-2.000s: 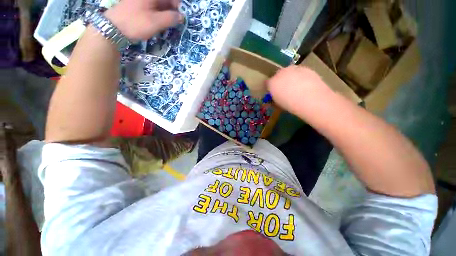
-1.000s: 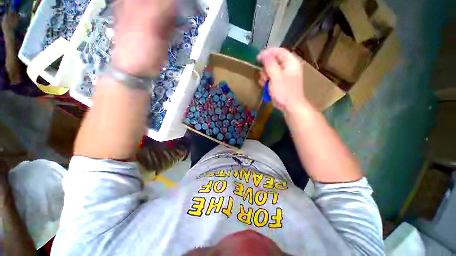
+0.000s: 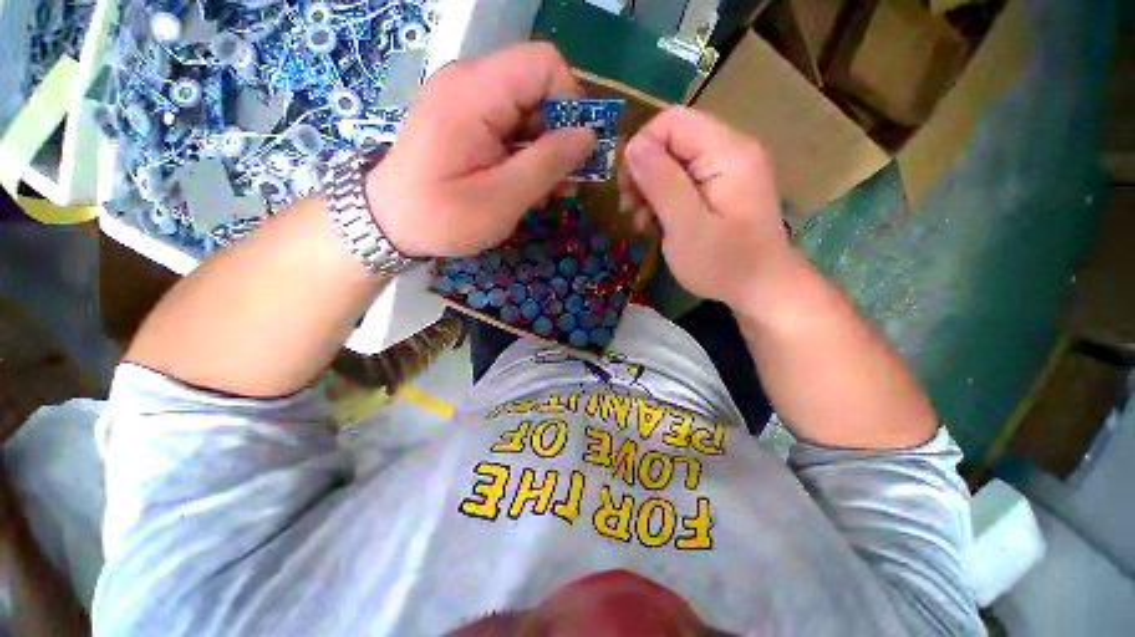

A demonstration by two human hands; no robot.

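Observation:
My left hand [image 3: 479, 156], with a metal watch, grips a small blue circuit board [image 3: 602, 120] between thumb and fingers. My right hand [image 3: 709, 205] is just right of the board, thumb and fingertips pinched together; whether anything is between them cannot be told. Both hands are above the cell carton [image 3: 451, 296], which holds packed battery cells [image 3: 529, 299] with round grey-blue ends and red bits. My hands hide its back part. The white bin [image 3: 149, 245] at the left holds a heap of wired board assemblies [image 3: 268, 93].
An open brown shipping carton [image 3: 784, 118] with cardboard pieces is at the upper right. A green and grey machine frame [image 3: 610, 50] is beyond my hands. A pale yellow strap [image 3: 50, 205] is at the far left bin. Part of another person's sleeve [image 3: 50, 460] shows at the lower left.
My left hand has moved from over the white bin to above the cell carton, with a board now in it. My right hand is beside it; the blue cell seen there earlier is not clearly visible.

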